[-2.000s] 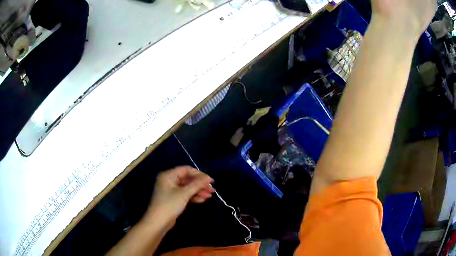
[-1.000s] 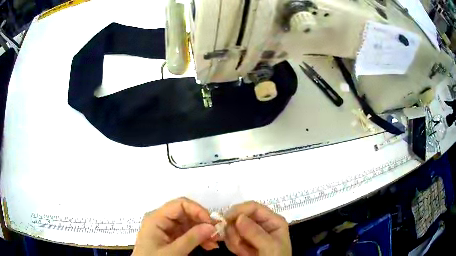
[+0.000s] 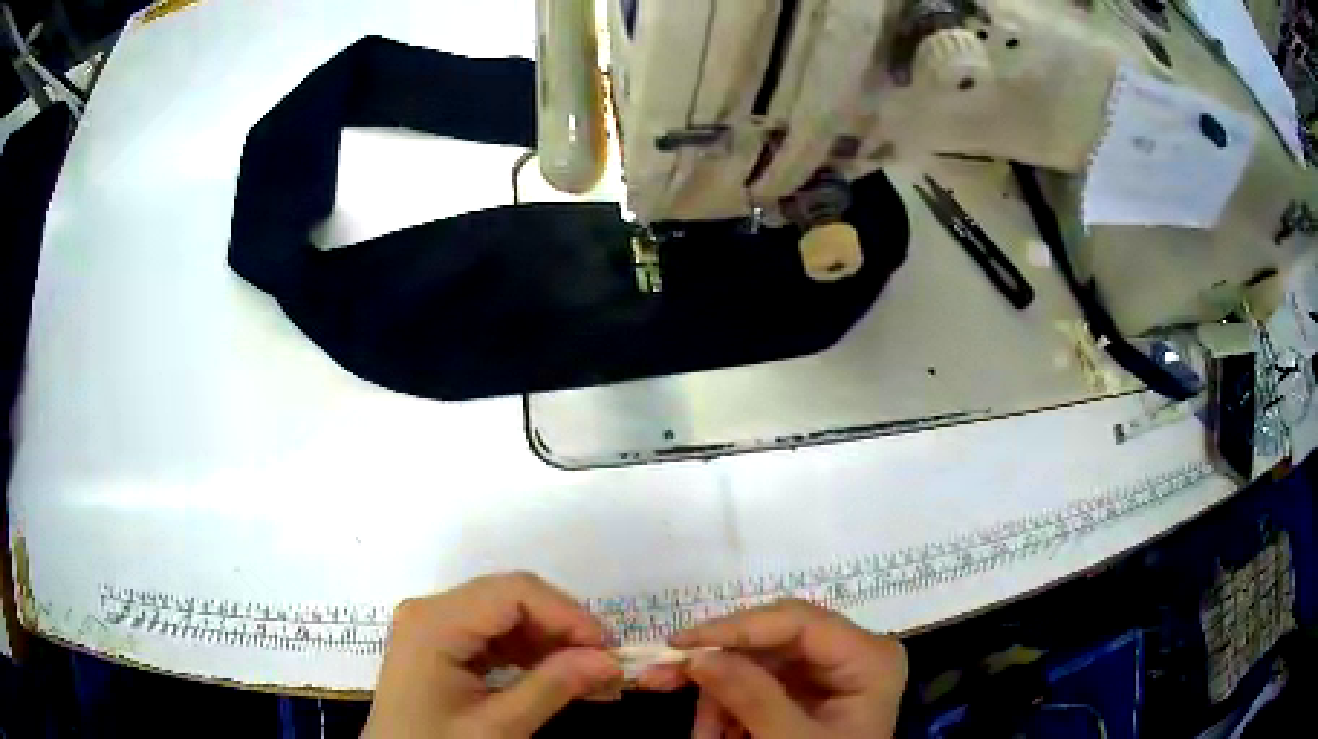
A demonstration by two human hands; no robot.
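My left hand [image 3: 499, 657] and my right hand [image 3: 795, 671] meet at the front table edge, fingertips almost touching. Between them they pinch a tiny cream label [image 3: 653, 656]; most of it is hidden by the fingers. A black fabric band [image 3: 477, 318] lies as a loop on the white table, passing under the presser foot [image 3: 648, 266] of the cream sewing machine [image 3: 723, 116]. Neither hand touches the band.
Black thread snips [image 3: 976, 243] lie right of the machine head. Small cream scraps [image 3: 1087, 354] lie farther right, near a dark rectangular object [image 3: 1234, 412]. A printed tape measure [image 3: 925, 557] runs along the front edge. A machine lamp [image 3: 570, 101] hangs left of the needle.
The view has swung from the table's right side to the machine. My hands, apart at first, have come together on the label, which now looks stretched flatter between them.
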